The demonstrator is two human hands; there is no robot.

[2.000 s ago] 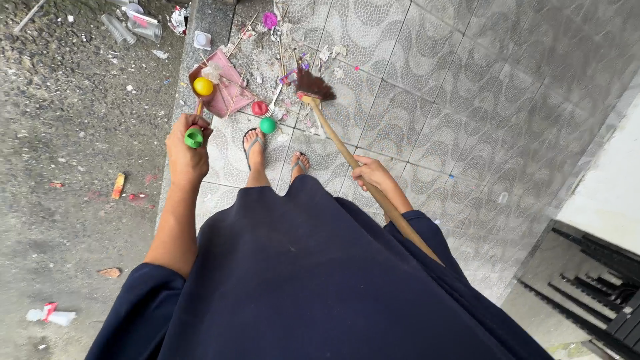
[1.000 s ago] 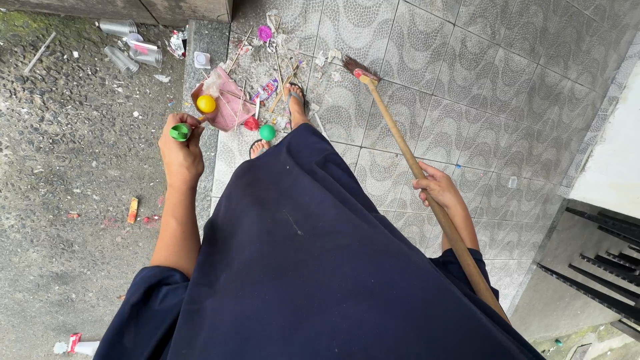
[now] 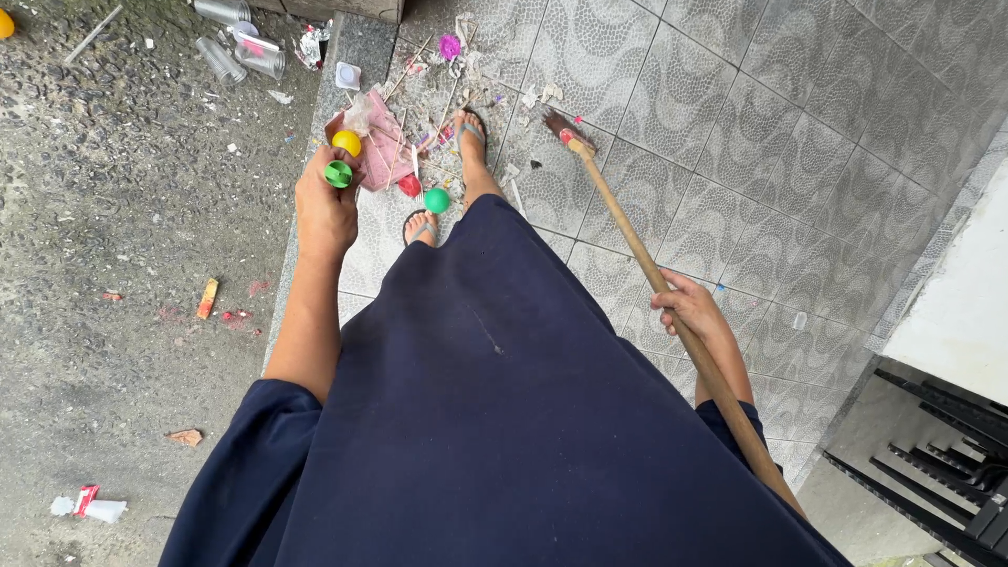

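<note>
My left hand [image 3: 327,197] is closed around an upright handle with a green end cap [image 3: 339,174]; a pink dustpan [image 3: 386,146] lies just beyond it. A yellow ball [image 3: 346,142] shows at the dustpan's near left side, beside crumpled clear plastic [image 3: 359,115]. My right hand [image 3: 687,303] grips the wooden stick of a broom [image 3: 630,232], whose dark bristles [image 3: 561,124] touch the tiles. A green ball [image 3: 437,200] and a red object [image 3: 409,186] sit by the dustpan's near edge. Thin sticks, paper scraps and a purple piece [image 3: 450,47] lie around my feet.
Rough pavement [image 3: 142,236] runs along the left, bearing clear plastic cups [image 3: 220,61], foil [image 3: 313,46] and a red and white wrapper [image 3: 87,501]. A stone curb [image 3: 346,47] borders the patterned tiles [image 3: 709,102]. A white wall [image 3: 961,299] and black metal bars [image 3: 921,472] are at the right.
The broom's bristles have moved right across the tiles, away from the dustpan, with my right hand still on the stick. My feet have shifted. My left hand remains beside the dustpan.
</note>
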